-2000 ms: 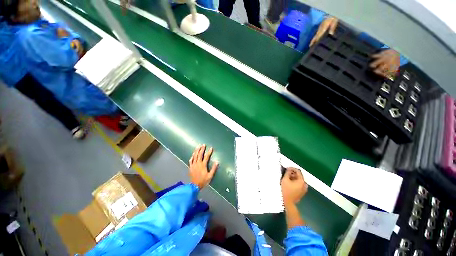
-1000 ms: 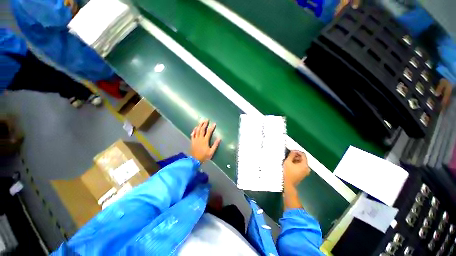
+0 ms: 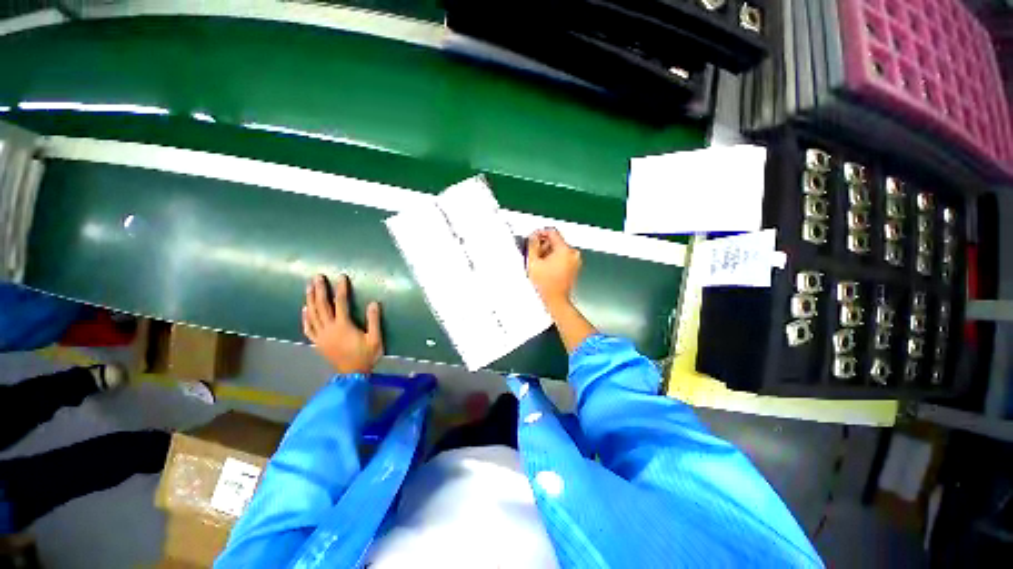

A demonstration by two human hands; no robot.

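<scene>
A white flat pack [image 3: 469,272] lies tilted on the green bench top, its upper end over the white rail. My right hand [image 3: 552,267] is curled at the pack's right edge, with something small and dark at its fingertips; whether it grips the pack or the dark thing cannot be told. My left hand [image 3: 342,328] rests flat on the bench to the left of the pack, fingers spread, holding nothing and apart from the pack.
Black tray [image 3: 828,333] with small metal components stands at right, with a label slip [image 3: 739,259] and white paper sheet [image 3: 696,191] near it. A pink tray [image 3: 933,67] is upper right. The green belt [image 3: 333,100] runs behind the rail. A carton [image 3: 211,478] stands on the floor.
The view has turned and shifted right, so the bench now runs nearly level and the pack looks tilted. Both hands keep about the same places relative to the pack.
</scene>
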